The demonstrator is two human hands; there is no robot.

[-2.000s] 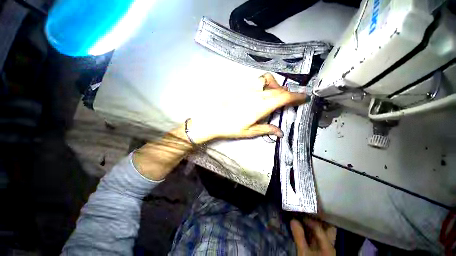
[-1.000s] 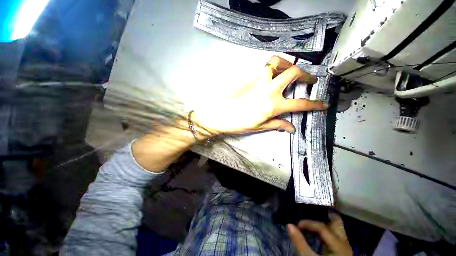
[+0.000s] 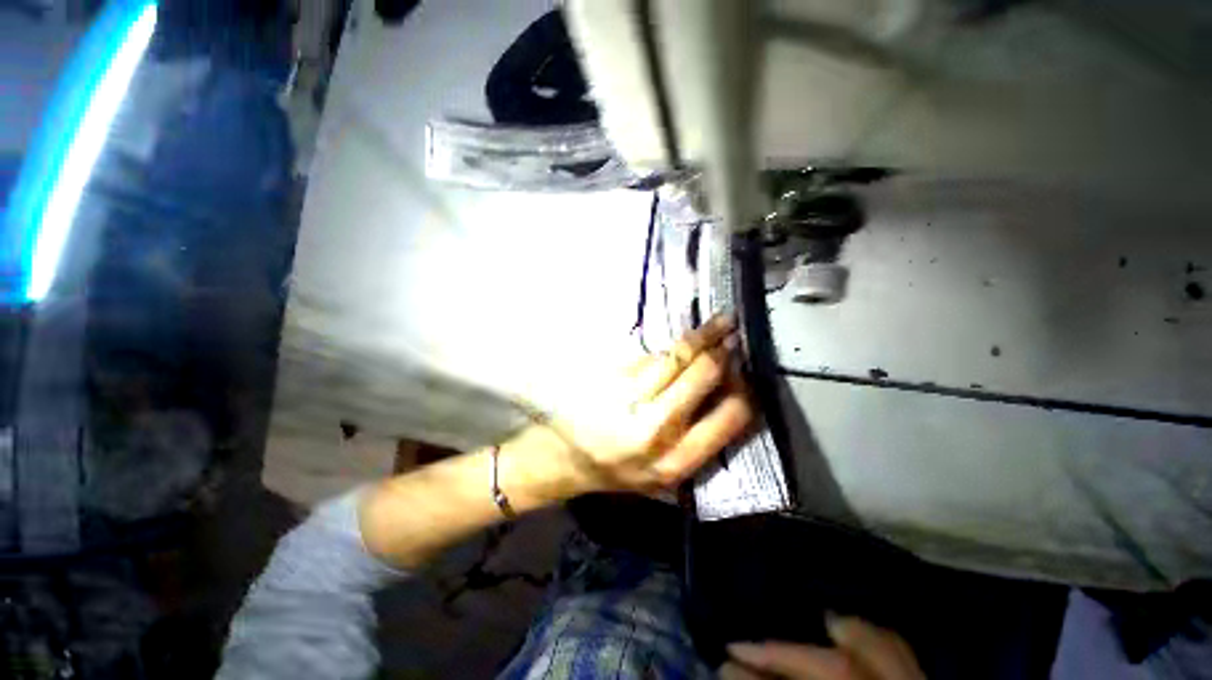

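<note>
A curved grey-white striped piece (image 3: 747, 481) lies over a black fabric piece (image 3: 764, 569), which runs down past the table's front edge. The striped piece's far end is under the sewing machine head (image 3: 728, 106), which hides the needle area. My left hand (image 3: 665, 419) lies on the striped piece with bent, bunched fingers and holds it against the table. My right hand (image 3: 837, 658) is cut off by the bottom edge, its fingers beside the lower part of the black fabric; its grip is hidden.
A second striped piece (image 3: 512, 156) lies behind, with black bands (image 3: 538, 73) beyond it. A ribbed knob (image 3: 816, 282) is right of the machine head. A blue-shaded lamp (image 3: 93, 146) is at the upper left. The white table (image 3: 984, 319) has a dark line across it.
The view has shifted, and the machine head now covers the upper middle. My left hand has moved nearer the striped piece's front end, its fingers drawn together. My right hand sits lower in the picture.
</note>
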